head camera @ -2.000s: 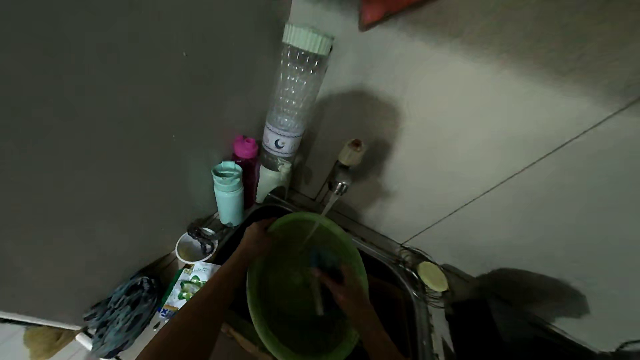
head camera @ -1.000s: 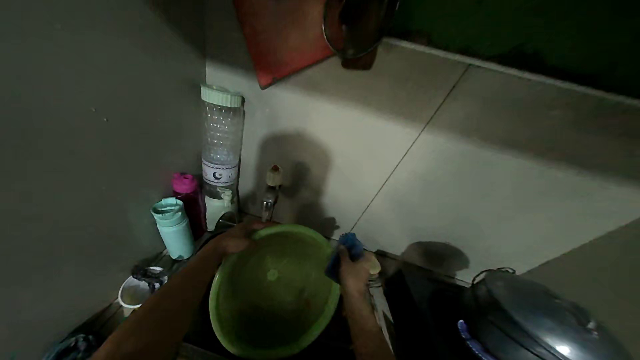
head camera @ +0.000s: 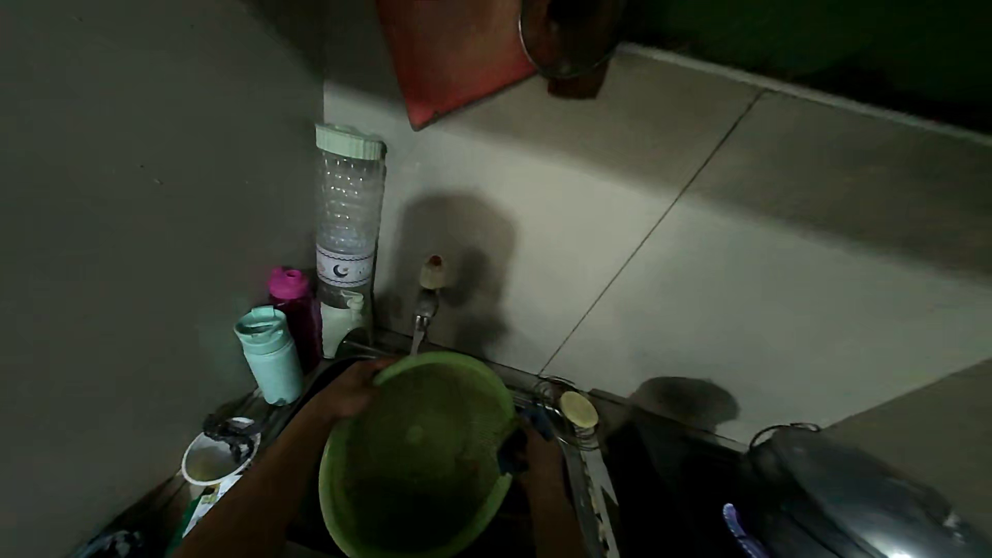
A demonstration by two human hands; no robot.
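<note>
A green plastic basin (head camera: 418, 457) is held tilted over the dark sink. My left hand (head camera: 358, 387) grips its upper left rim; the fingertips are partly hidden behind it. My right hand (head camera: 535, 457) is at the basin's right rim, with a dark blue cloth or sponge (head camera: 515, 449) in its fingers pressed against that edge. Behind the basin's top rim stands the wall faucet (head camera: 425, 306), its spout pointing down with what looks like a thin stream of water.
On the left stand a mint tumbler (head camera: 270, 356), a magenta bottle (head camera: 298, 318), a tall clear dispenser (head camera: 346, 232) and a white tub (head camera: 221, 453). A wire holder with a pale yellow round thing (head camera: 579, 409) sits right of the sink. A dark lidded pot (head camera: 845, 496) is far right; a red board (head camera: 457, 54) hangs above.
The basin, lower in the sink two seconds ago, is now tilted up. My right hand with the blue cloth or sponge has gone from inside the basin to its right rim. The view has shifted right.
</note>
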